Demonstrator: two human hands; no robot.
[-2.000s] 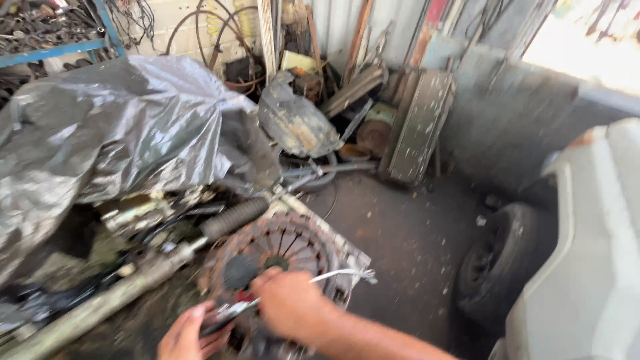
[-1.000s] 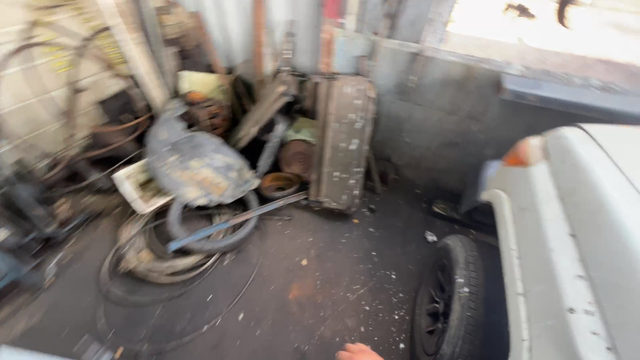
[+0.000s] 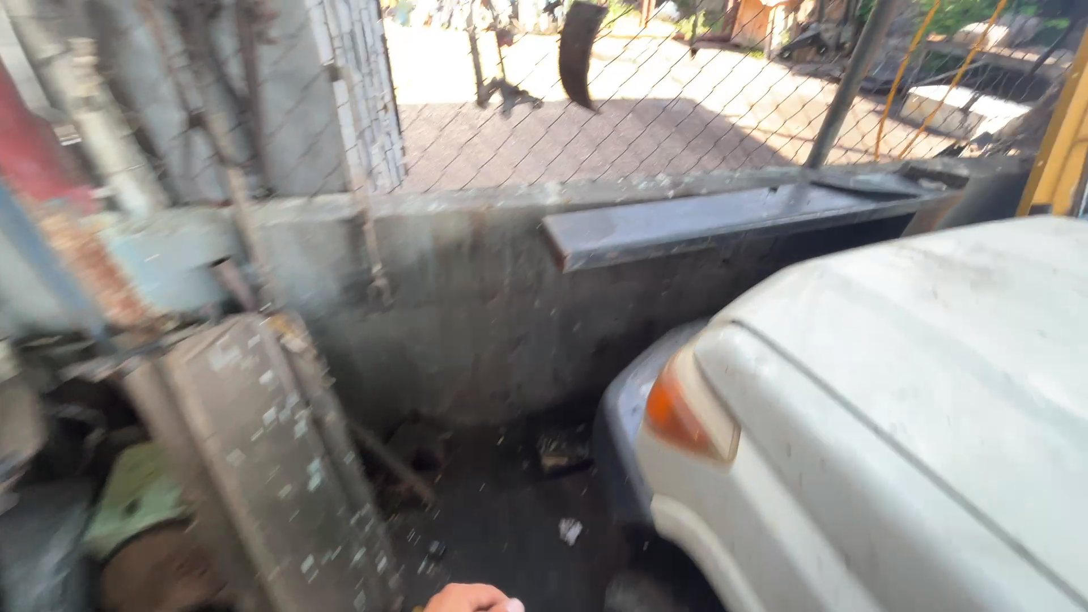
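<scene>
At the bottom edge, only a small part of a hand shows, seemingly my right hand (image 3: pixel 472 598). Its fingers are mostly cut off, so what it holds, if anything, is hidden. Beyond it lies a small whitish scrap (image 3: pixel 569 531) on the dark floor. To the right stands a pale vehicle, with its front fender (image 3: pixel 765 510) and orange corner light (image 3: pixel 680 412) in view. A long, paint-flecked metal part (image 3: pixel 263 450) leans at the left. My left hand is out of view.
A low concrete wall (image 3: pixel 459 314) with chain-link fence (image 3: pixel 680 110) above runs across the back. A dark metal ledge (image 3: pixel 722 223) juts from it near the vehicle. Rusty posts and scrap, including a round brown part (image 3: pixel 161 569), crowd the left side.
The view has swung far right and up, away from the clutch pressure plate and tarp. Two seconds ago both hands were over that plate with a light-coloured strip; now only part of one hand shows.
</scene>
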